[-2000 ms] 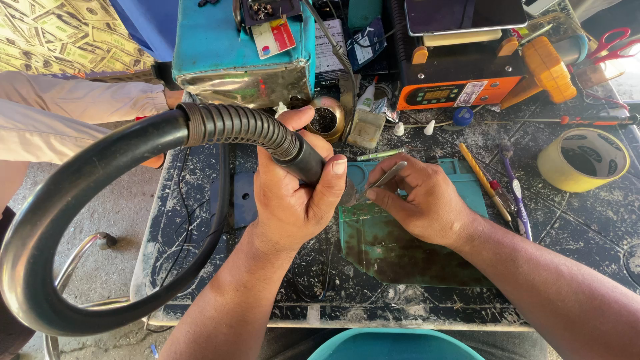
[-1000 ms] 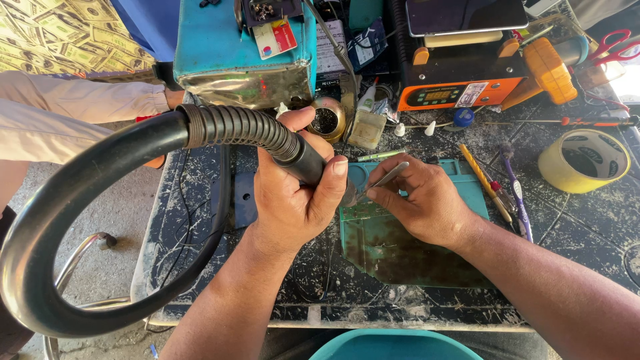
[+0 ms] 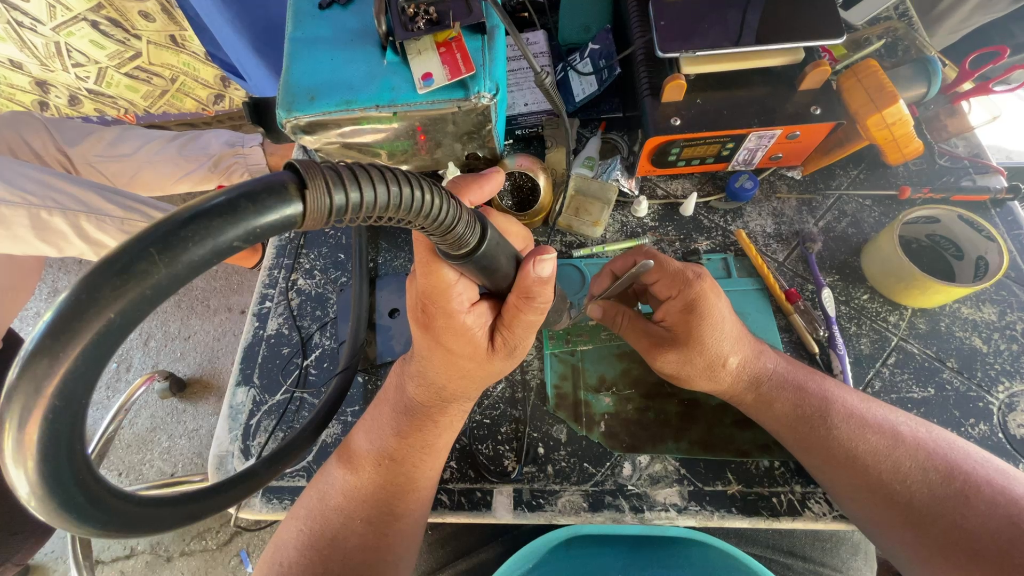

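My left hand (image 3: 480, 308) is wrapped around the black handle (image 3: 490, 258) of a hot-air station, whose thick hose (image 3: 88, 320) loops out to the left. The handle's metal nozzle (image 3: 558, 310) points down over the upper left of a scorched green silicone repair mat (image 3: 640, 400). Just right of the nozzle, my right hand (image 3: 680, 320) pinches metal tweezers (image 3: 624, 282). Their tips reach the nozzle area; whether anything is between them cannot be told. What lies under the nozzle is hidden.
An orange-fronted separator machine (image 3: 736, 152) stands behind, beside a teal box (image 3: 392, 88) and a brass-coloured pot (image 3: 524, 192). On the right lie a tape roll (image 3: 934, 256), a purple toothbrush (image 3: 828, 312) and a screwdriver (image 3: 952, 193). Another person's legs (image 3: 120, 160) are at left.
The right hand's fingers and the tweezers have shifted slightly beside the nozzle. The left hand keeps its hold on the handle in the same place.
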